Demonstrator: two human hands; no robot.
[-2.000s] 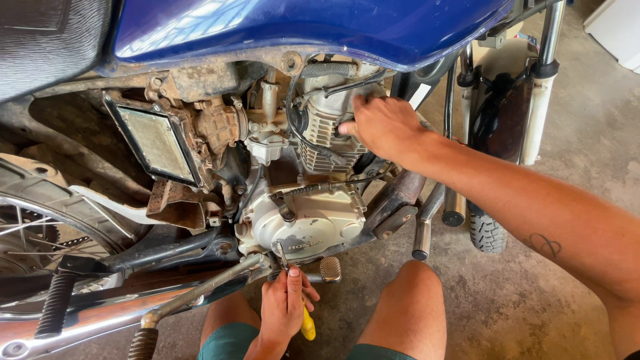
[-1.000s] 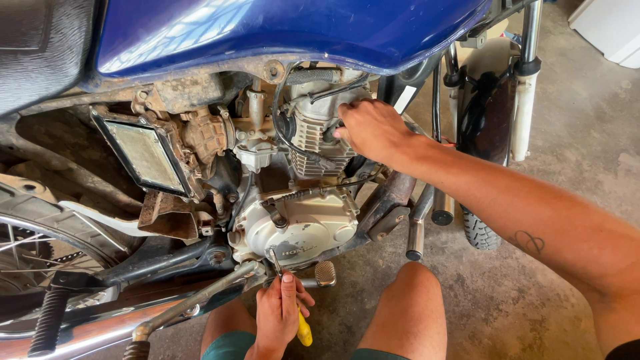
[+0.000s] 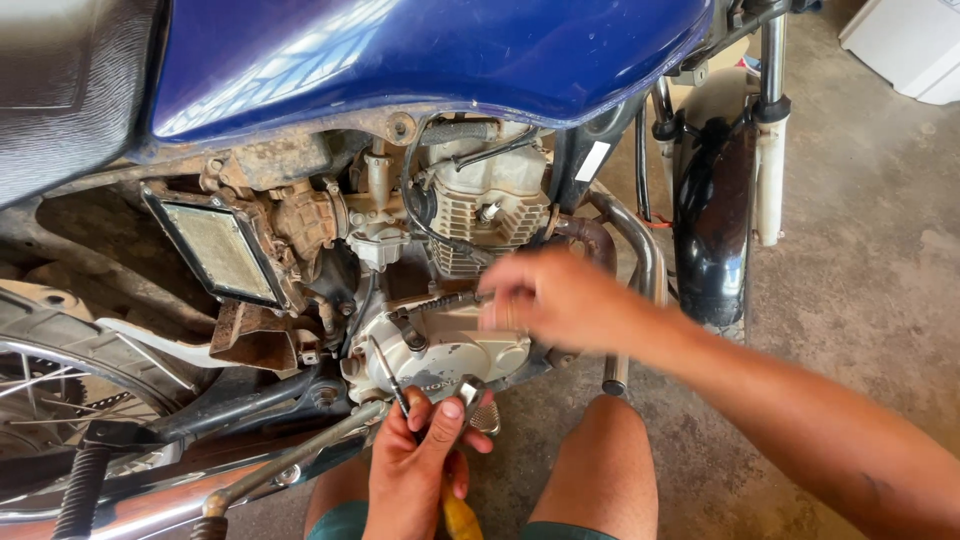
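My left hand (image 3: 420, 457) is closed around a thin metal rod (image 3: 388, 373), a metal socket tool (image 3: 469, 394) and a yellow handle (image 3: 459, 517), below the engine's side cover (image 3: 442, 367). Blurred, my right hand (image 3: 555, 300) hangs in front of the engine, its fingers bent; whether it holds anything cannot be told. Above it, a spark plug (image 3: 491, 211) stands out of the finned cylinder (image 3: 487, 232). The black spark plug lead (image 3: 450, 241) ends close to my right fingertips.
A blue fuel tank (image 3: 420, 60) spans the top. An air filter (image 3: 225, 251) and a carburetor (image 3: 379, 244) lie left of the cylinder. Exhaust pipe (image 3: 637, 240), front fender (image 3: 712, 225), footpeg (image 3: 81, 487) and kick lever (image 3: 292, 457) surround the engine.
My right hand has moved down from the cylinder, and the spark plug now shows. My left hand has come up slightly, with the metal socket tool now visible in it.
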